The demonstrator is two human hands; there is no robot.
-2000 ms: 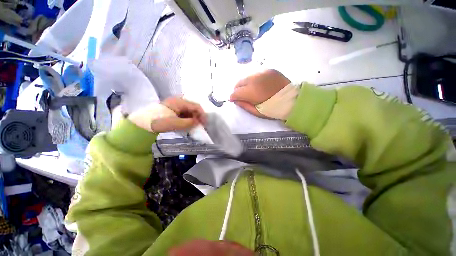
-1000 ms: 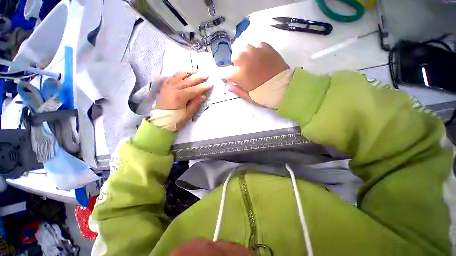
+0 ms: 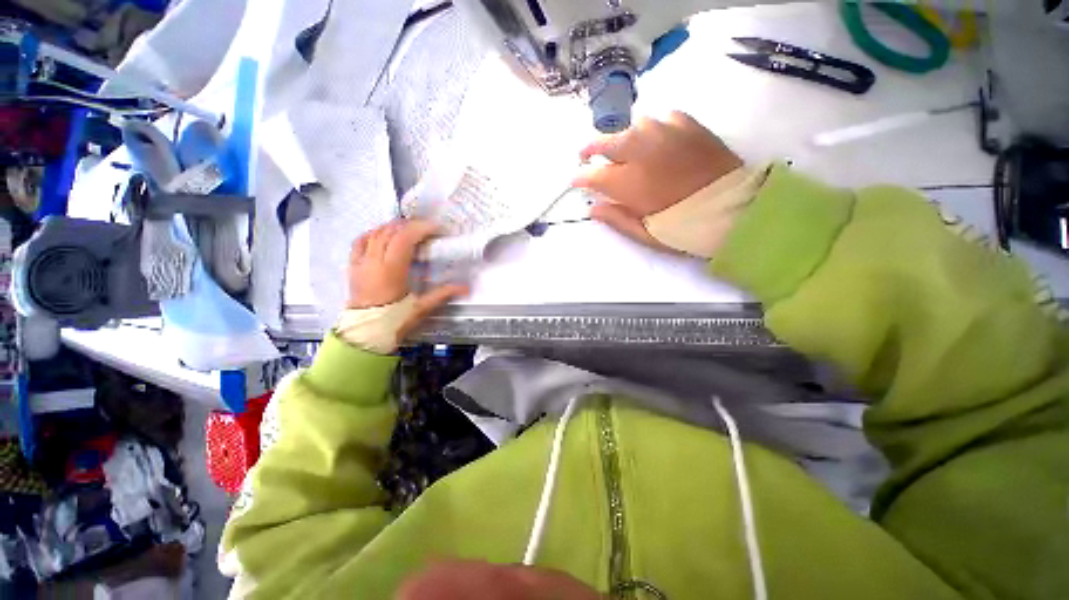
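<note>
A light grey and white cut fabric piece lies on the white machine bed, its edge curled up between my hands. My left hand holds its left part near the bed's front edge, slightly blurred. My right hand has its fingertips at the piece's right end, just below the blue-grey cylinder beside the needle area. The needle itself cannot be made out. More grey cut pieces lie left of the bed, beyond my left hand.
Black thread snips, a pale stick-like tool and a green loop lie right of the machine head. A dark device is far right. A measuring strip runs along the near edge. Bundled parts hang at left, above a red basket or stool.
Since one second ago my left hand has moved left and nearer the front edge, lifting and curling the fabric. My right hand remains by the needle area. The camera view has shifted.
</note>
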